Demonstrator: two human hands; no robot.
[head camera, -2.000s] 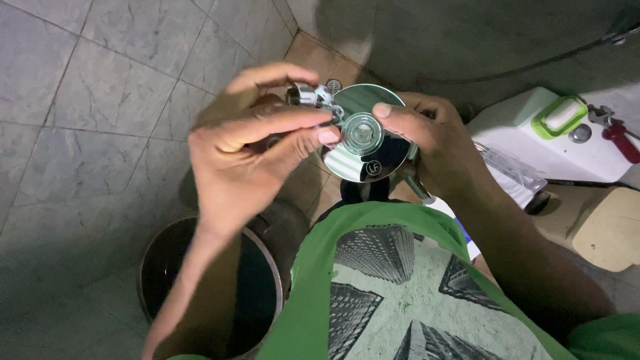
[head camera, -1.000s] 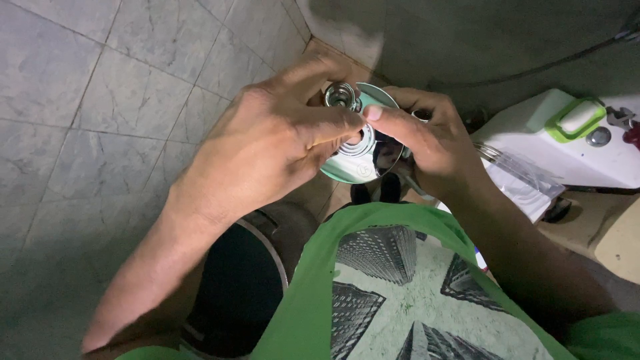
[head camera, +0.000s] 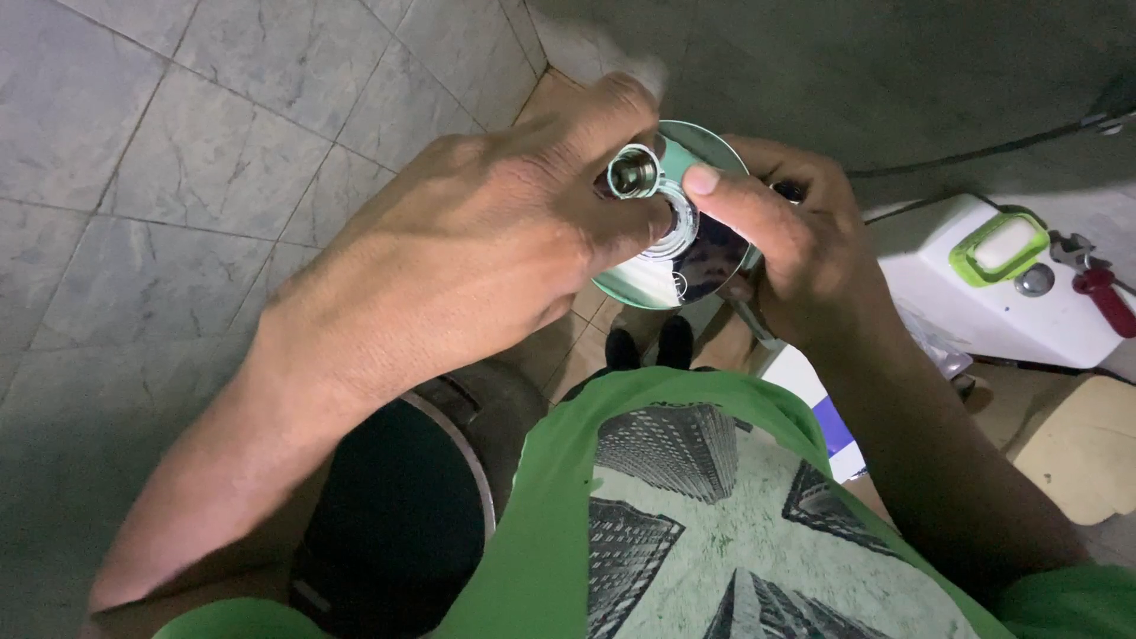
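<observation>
Between my hands is a round, mirror-like chrome plate (head camera: 652, 282) with a raised ringed collar (head camera: 682, 232) at its centre, probably a shower fitting. My right hand (head camera: 803, 240) grips the plate by its right edge, its thumb on the face beside the collar. A small chrome threaded fitting (head camera: 634, 172), its round opening towards me, is in the fingers of my left hand (head camera: 479, 231). One left fingertip reaches into the collar. The far side of the fitting and the underside of the plate are hidden.
A white cistern (head camera: 941, 293) at the right bears a green soap dish (head camera: 998, 247) with white soap and a red-handled tool (head camera: 1103, 300). A dark round bucket (head camera: 399, 497) stands at lower left. A tiled wall (head camera: 213, 133) lies left; a hose (head camera: 967, 153) runs along the far wall.
My left hand has turned so its back faces the camera, and the small fitting now sits close over the plate's collar. My right hand keeps its hold on the plate.
</observation>
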